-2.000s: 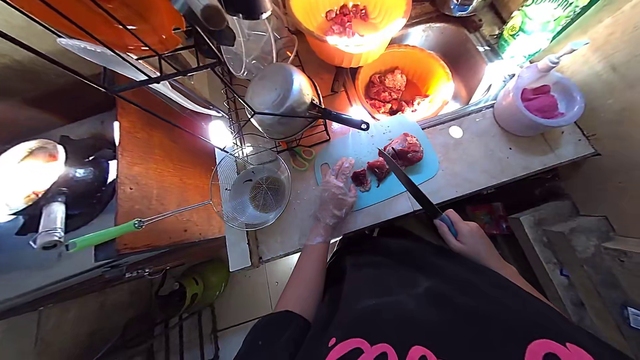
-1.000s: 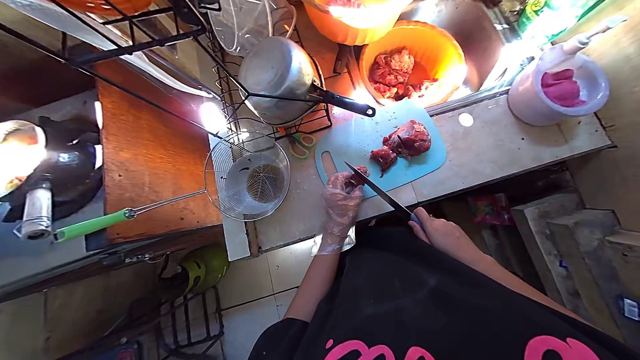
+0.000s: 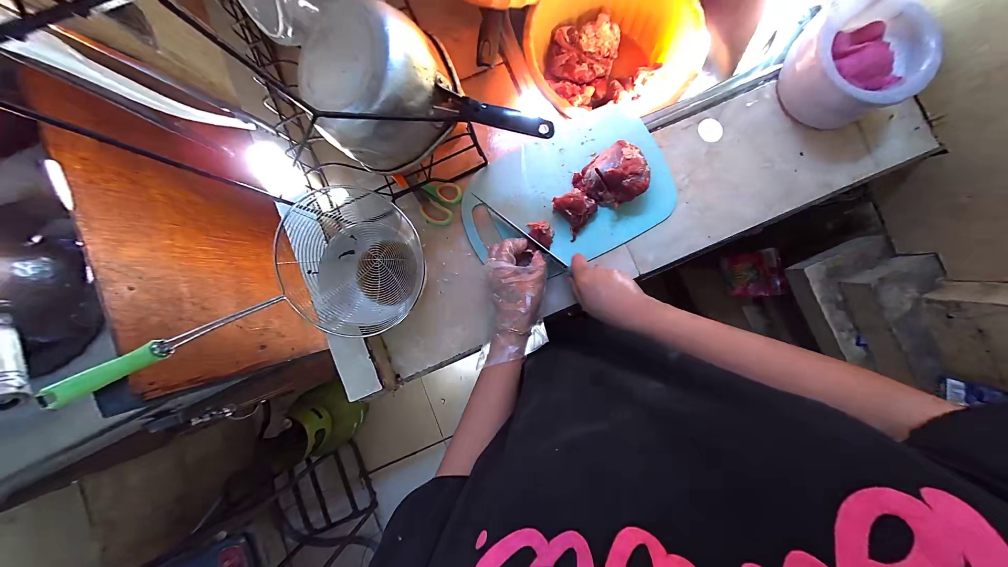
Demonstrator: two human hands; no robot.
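Observation:
My left hand (image 3: 517, 287), in a clear plastic glove, curls around a small piece of raw meat at the near left edge of the light blue cutting board (image 3: 543, 173). Bare, my right hand (image 3: 605, 290) grips a kitchen knife (image 3: 524, 232) by its handle. The blade lies slantwise across the board's left part, against the meat by my left fingers; whether it is cutting in cannot be told. One small meat piece (image 3: 541, 232) sits beside the blade. Farther right on the board are a medium piece (image 3: 575, 207) and a large chunk of raw meat (image 3: 618, 173).
Behind the board stands an orange basin (image 3: 669, 55) with raw meat. A saucepan (image 3: 370, 87) sits on a wire rack, its handle reaching over the board. Green-handled scissors (image 3: 439, 202) and a wire strainer (image 3: 350, 264) lie left. A white tub (image 3: 827, 102) with a pink item stands right.
My right hand has brought the knife from the large chunk to the board's left side, near my gloved left hand. The left hand now curls around a piece at the near edge.

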